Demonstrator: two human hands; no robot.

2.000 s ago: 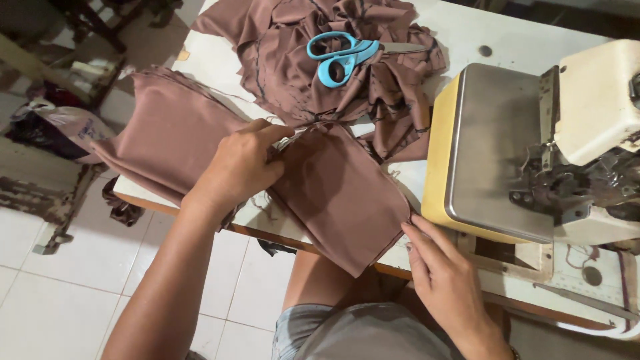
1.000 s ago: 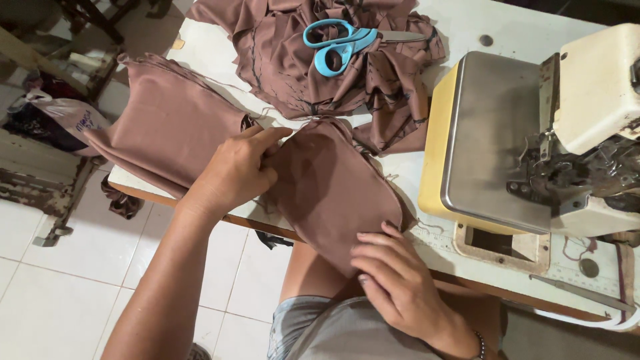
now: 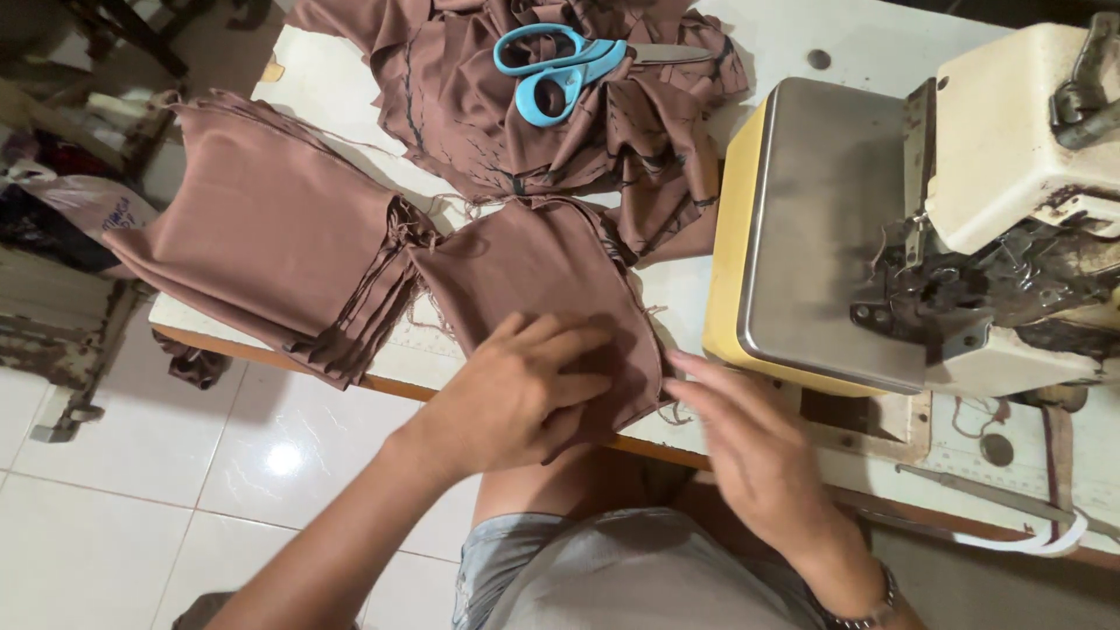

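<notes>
A brown fabric piece [image 3: 542, 271] lies over the front edge of the white sewing table. My left hand [image 3: 516, 394] rests on its lower part, fingers bent and fingertips against the cloth; whether it pinches any is not plain. Along the right edge of that piece is my right hand [image 3: 752, 446], slightly blurred, fingertips touching or very near the edge, thumb hidden. A folded stack of brown fabric [image 3: 271, 227] with frayed edges lies to the left. Scissors with blue handles [image 3: 560, 70] rest on a crumpled heap of brown fabric [image 3: 499, 131] farther back.
At the right stands a white sewing machine [image 3: 1006, 131] beside a yellow box with a metal top [image 3: 822, 236]. Metal tweezers [image 3: 971, 490] lie near the front right edge of the table [image 3: 394, 388]. A plastic bag [image 3: 87, 206] is at the far left.
My left hand has moved from the inner corner by the stack down onto the lower part of the piece. My right hand has shifted off the cloth to its right edge.
</notes>
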